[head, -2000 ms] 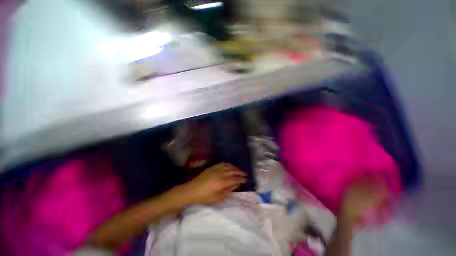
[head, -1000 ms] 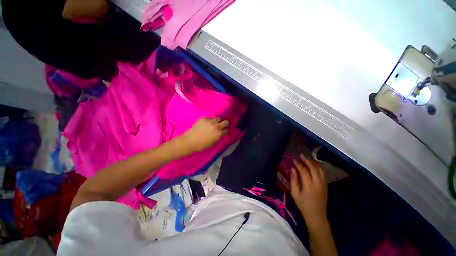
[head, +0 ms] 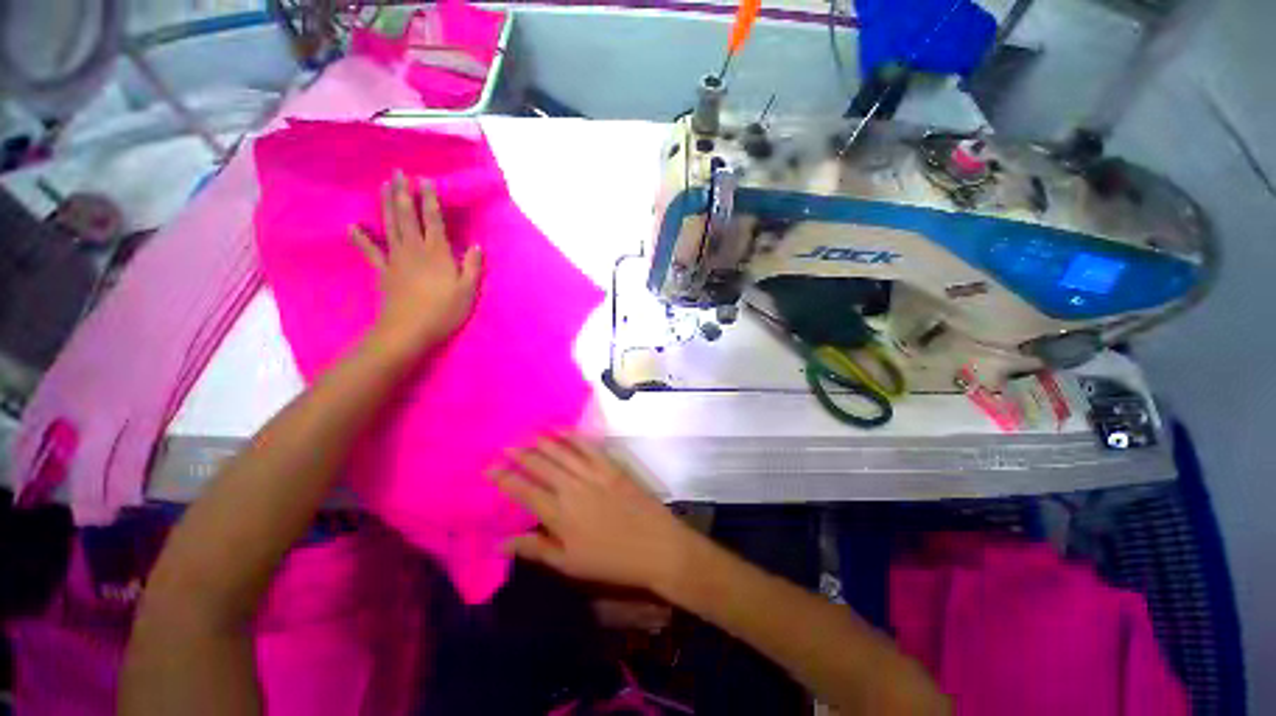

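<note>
A bright magenta garment panel (head: 518,308) lies on the white table left of the needle, its lower end hanging over the front edge. My left hand (head: 417,273) rests flat on its upper part with fingers spread. My right hand (head: 581,511) lies on its lower right part, fingers spread, near the table's front edge. The JACK sewing machine (head: 896,252) stands to the right. Its lit needle area (head: 686,325) is beside the panel's right edge, not touched by my hands.
Pale pink strips (head: 147,336) hang over the table's left. Scissors (head: 856,389) lie right of the needle by a dark green cloth (head: 826,308). A red-and-white packet (head: 1010,399) lies farther right. Folded magenta pieces (head: 1029,629) sit below right, more magenta fabric (head: 329,629) below left.
The view has swung from the lap to the table and machine. My left hand has moved from the magenta pile onto a panel on the table. My right hand has come up from the lap onto it.
</note>
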